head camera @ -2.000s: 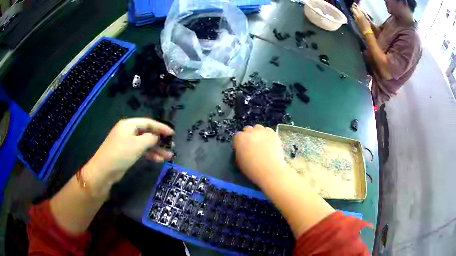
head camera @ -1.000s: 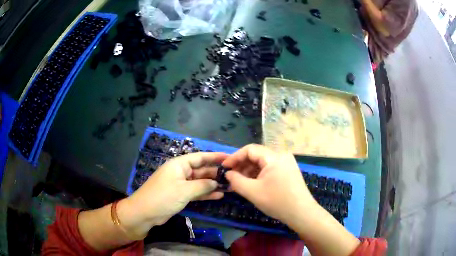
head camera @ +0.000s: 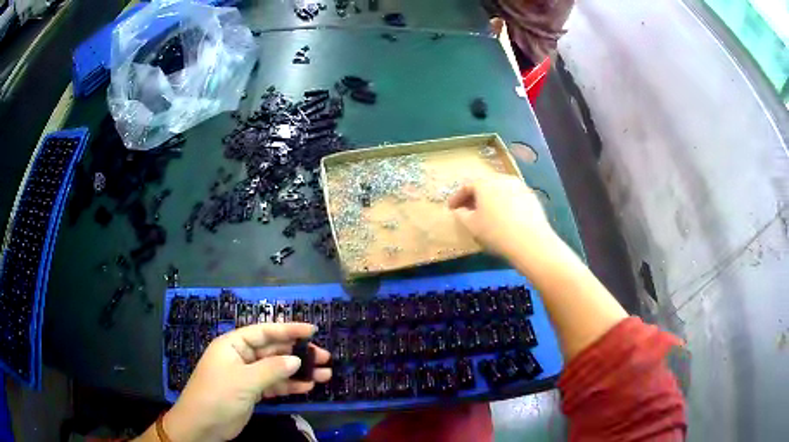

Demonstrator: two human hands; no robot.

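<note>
My left hand holds a small black plastic unit between thumb and fingers, above the left part of the blue board. Rows of black assembled units stand on that board. My right hand is over the right part of the tan spring tray, fingertips pinched together; whether they hold a spring is too small to tell. Silvery specks and one black piece lie in the tray.
Black parts lie piled behind the tray's left side, with more dark parts farther left. A clear plastic bag, blue boards and a filled board are at the left. Part of another person shows at the top.
My hands were together at a black piece a second ago. My right hand has moved away to the tray; my left keeps the piece. The view has shifted right.
</note>
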